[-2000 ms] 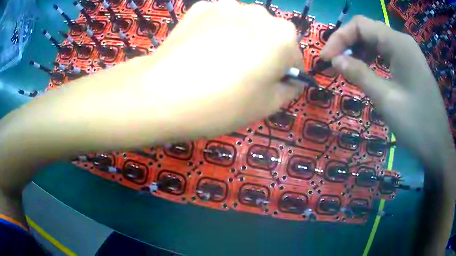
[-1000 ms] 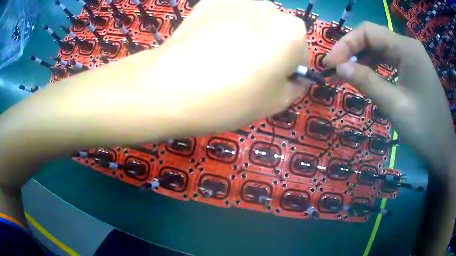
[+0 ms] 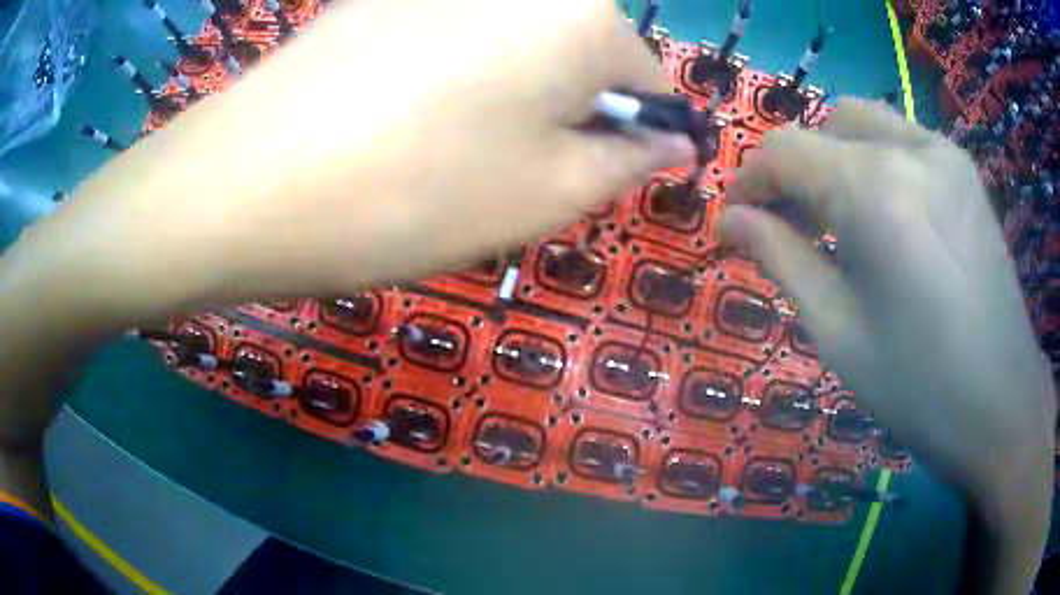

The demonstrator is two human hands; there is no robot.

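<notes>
Red circuit board panels (image 3: 558, 401) lie flat, with dark rounded centres in each unit. My left hand (image 3: 465, 151), overexposed, reaches across the panels from the left. It holds a black-and-white lead piece (image 3: 651, 113) at its fingers, over the boards. My right hand (image 3: 860, 221) is at the right, fingers curled close to the left fingertips; whether it holds anything is hidden. Upright leads (image 3: 810, 55) stand at the panels' far edge. A small white band (image 3: 508, 282) shows beside my left wrist.
A crumpled clear bag (image 3: 41, 70) is at the far left. Beyond the yellow line (image 3: 862, 546), more red panels (image 3: 988, 116) with many parts lie at the right. The green mat (image 3: 488, 529) shows along the near side.
My left hand has shifted left and up with the lead piece. My right hand has moved slightly down, and its fingers are curled further over. The white band has come into view.
</notes>
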